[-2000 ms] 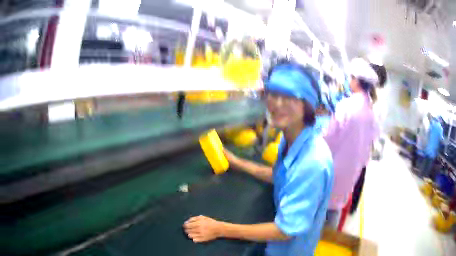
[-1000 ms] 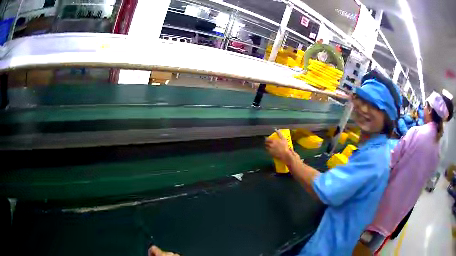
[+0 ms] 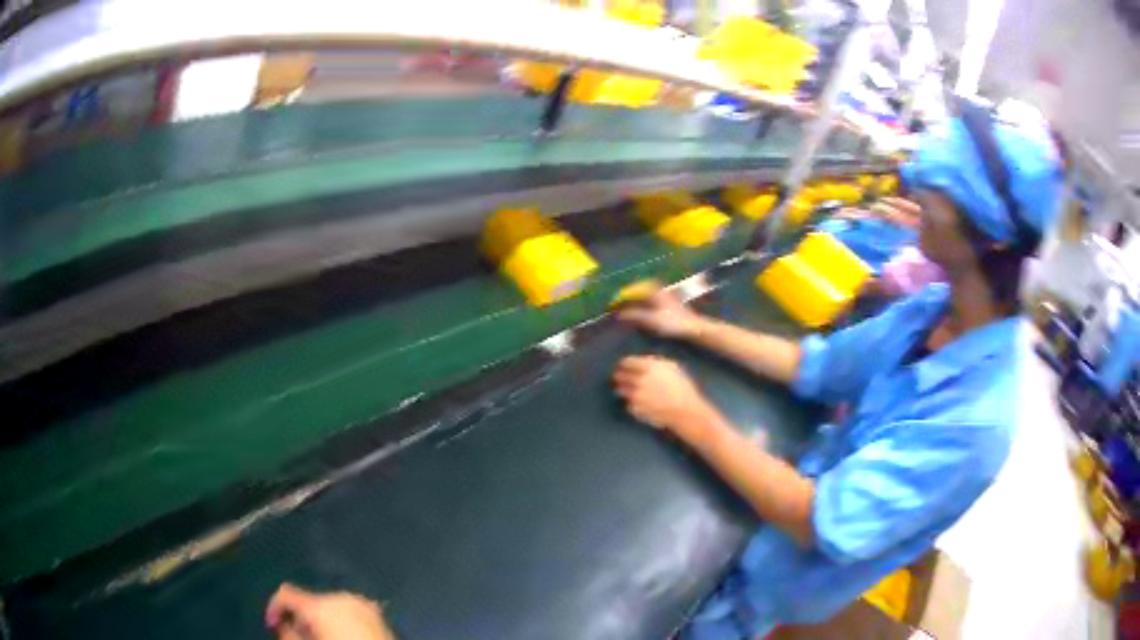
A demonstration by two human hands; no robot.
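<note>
My right hand (image 3: 335, 615) is at the lower left over the near bench. It is blurred and cut off by the bottom edge; its fingers look bent and I see no box in it. My left hand is out of the picture. A yellow box (image 3: 550, 265) lies on the green conveyor belt (image 3: 313, 388), and more yellow boxes (image 3: 690, 223) lie farther along it. A person in blue (image 3: 919, 438) has both hands low at the belt's near edge, with a small yellow piece (image 3: 635, 294) at the farther hand.
The dark bench (image 3: 500, 525) runs along the belt. A larger yellow box or pair of boxes (image 3: 815, 278) is beyond the person's arms. A pale post (image 3: 800, 163) stands past the belt. An open brown carton (image 3: 938, 594) with yellow inside is at the lower right. A white shelf (image 3: 375, 19) crosses above.
The view has swung down and shifted. The person in blue no longer holds a box upright and has both hands low at the belt. My hand shows more, farther left.
</note>
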